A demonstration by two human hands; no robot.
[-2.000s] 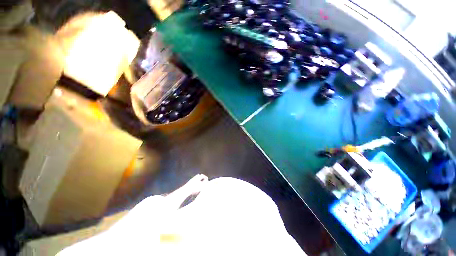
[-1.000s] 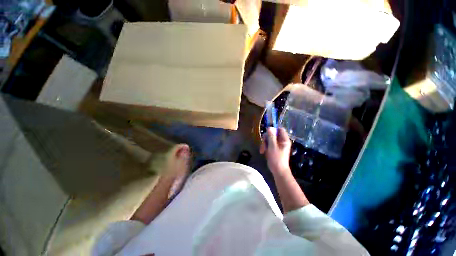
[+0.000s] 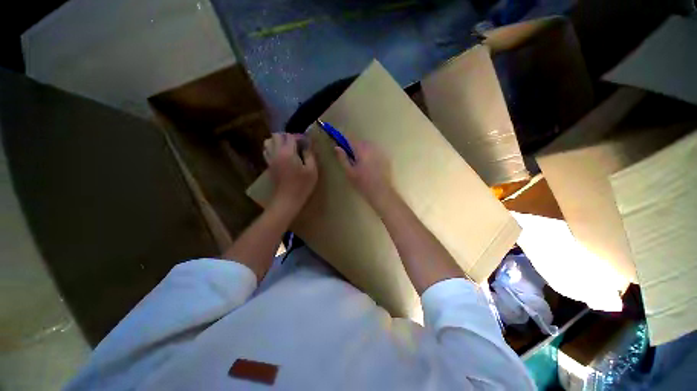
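Observation:
A closed brown carton [image 3: 413, 183] lies slanted in front of me. My right hand [image 3: 367, 172] is closed around a slim blue-handled tool [image 3: 337, 140], which looks like a utility knife, its tip pointing up and left over the carton's upper left part. My left hand [image 3: 289, 164] is at the carton's upper left edge with its fingers curled close to the tool's tip. Whether the left fingers grip the carton edge or something small is too blurred to tell.
A large open carton [image 3: 206, 137] stands at the left. More open cartons with raised flaps [image 3: 474, 107] stand at the right. A whitish plastic bag [image 3: 522, 294] lies at the lower right, beside a bit of the green bench [image 3: 543, 365]. Grey floor [image 3: 306, 57] shows at the top.
The view has turned from the bench to the cartons. Both hands are now together over the carton; one second ago they were apart, the right one holding the blue tool near the clear tray.

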